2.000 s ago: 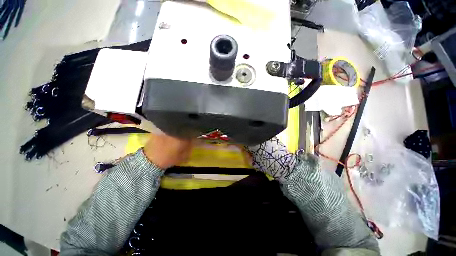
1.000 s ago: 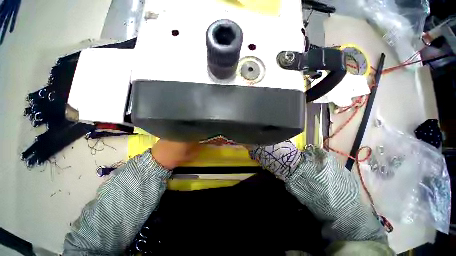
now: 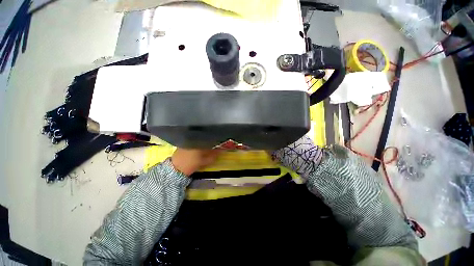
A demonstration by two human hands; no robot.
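Note:
The white sewing machine head [image 3: 171, 67] with its dark grey end cover hides the needle and the fingertips of both hands. My left hand [image 3: 193, 159], bare, shows only at its back and wrist beside the yellow covering [image 3: 228, 160]. My right hand [image 3: 301, 155], in a white covering with dark scribble lines, reaches under the cover from the right. What either hand holds is hidden. A black strap [image 3: 124, 180] with a metal ring lies on the table left of my left sleeve. Silver rings [image 3: 162, 250] show at the left of my dark lap.
A fan-shaped pile of black straps with rings [image 3: 78, 150] lies left of the machine. On the right are a yellow tape roll [image 3: 382, 56], white scrap [image 3: 361, 88], long black strip [image 3: 390, 111], tangled orange-red cord [image 3: 391, 179] and clear plastic bag [image 3: 442, 166] with rings.
The view has shifted a little. Both hands stay partly under the machine's end cover, with little visible movement of their own.

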